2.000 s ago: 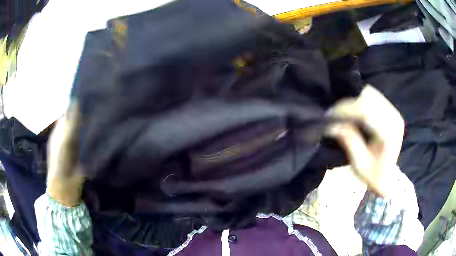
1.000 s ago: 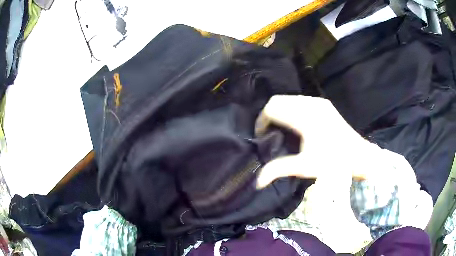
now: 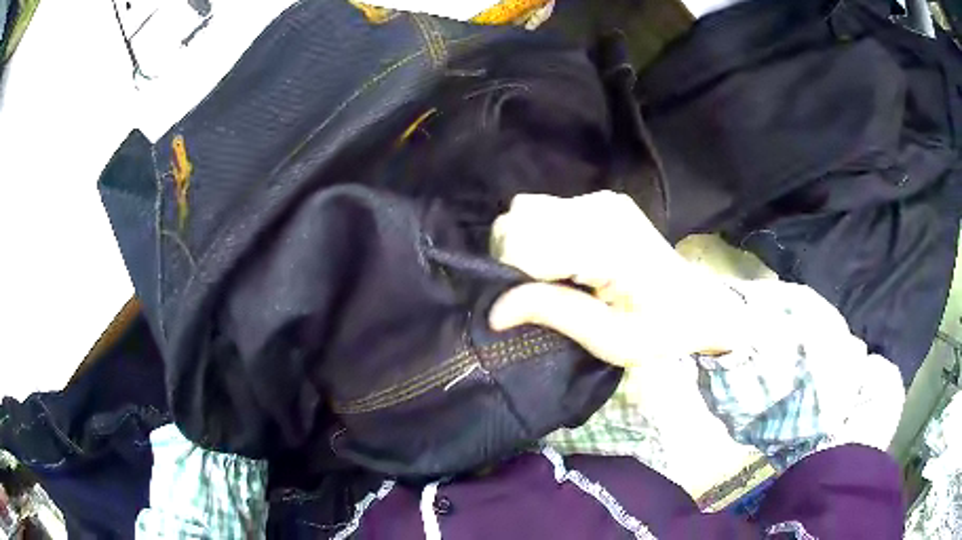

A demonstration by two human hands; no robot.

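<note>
A dark navy garment piece (image 3: 306, 285) lies bunched over my lap and the table edge. It has rows of yellow-orange stitching, orange thread patches at the upper left and a short white thread by the stitched seam. My right hand (image 3: 580, 280) pinches a folded edge of the cloth between thumb and fingers at the centre. My left hand is hidden under the garment; only its checked sleeve (image 3: 206, 485) shows at the lower left.
The white table (image 3: 63, 190) is at the left, with its worn yellow-brown edge (image 3: 106, 340) beside the cloth. More dark garments (image 3: 791, 137) are piled at the right. Dark cloth (image 3: 79, 432) hangs at the lower left.
My right hand has moved inward from the right side and now grips a fold at the centre. My left hand has gone from the garment's left edge to under it. The stitched seam is more exposed.
</note>
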